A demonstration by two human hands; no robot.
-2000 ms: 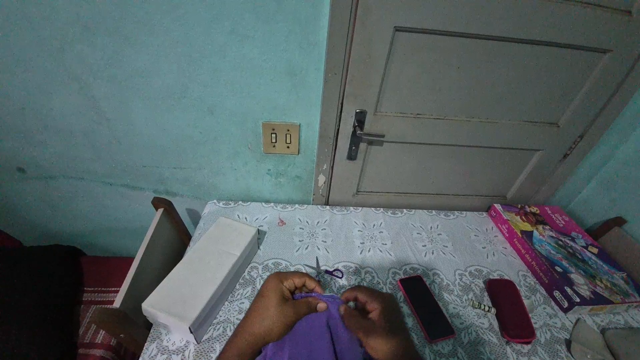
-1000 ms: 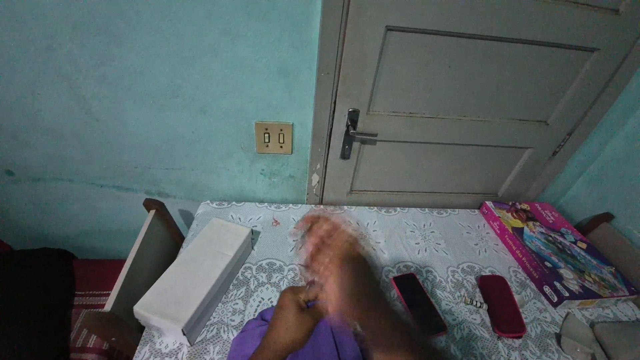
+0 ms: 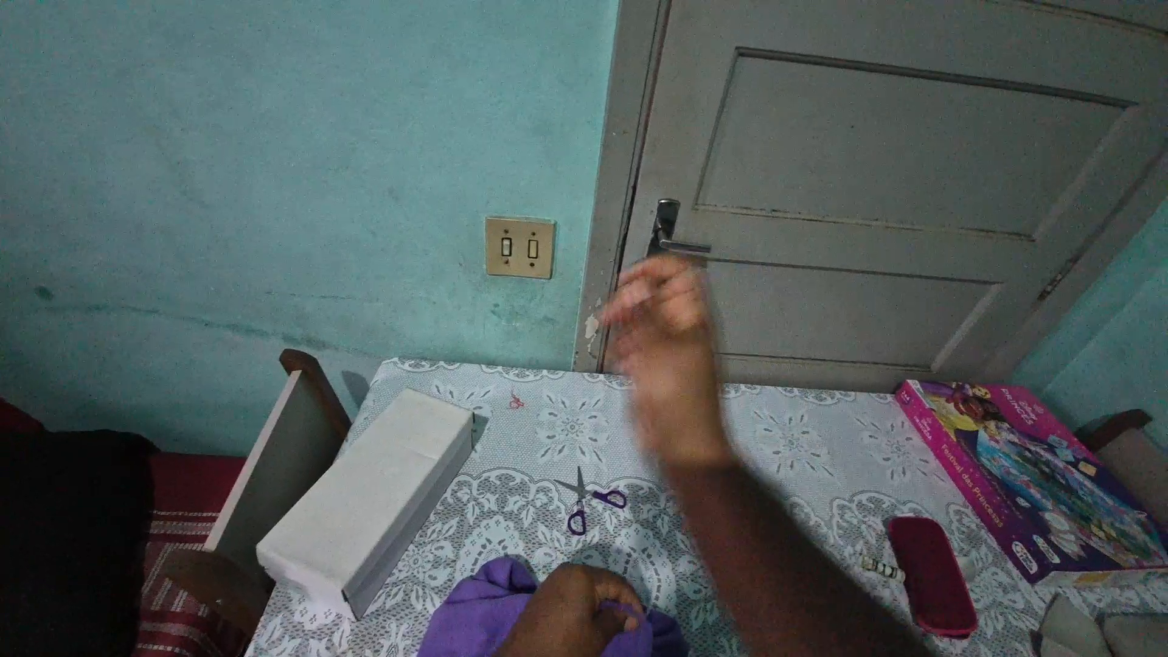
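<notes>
At the bottom middle my left hand (image 3: pixel 584 607) pinches a bunched purple cloth (image 3: pixel 474 602) between thumb and fingers. My right hand (image 3: pixel 666 338) is raised well above the table, in front of the door frame; it is blurred, with its fingers bent together. Whether a needle or thread is in it cannot be seen. Just beyond the cloth, a pair of scissors (image 3: pixel 582 497) with purple handles lies with its blades apart on the white lace tablecloth (image 3: pixel 570 429).
A long white box (image 3: pixel 374 493) lies to the left. On the right are a dark pink case (image 3: pixel 931 575), a small patterned item (image 3: pixel 882 569) and a pink game box (image 3: pixel 1031 484). A chair back (image 3: pixel 274 456) stands at the left edge. Behind are a wall and a grey door (image 3: pixel 858 164).
My right hand has moved from the cloth up and away from it, while my left hand stays on the cloth. The phone seen earlier is now hidden behind my right forearm.
</notes>
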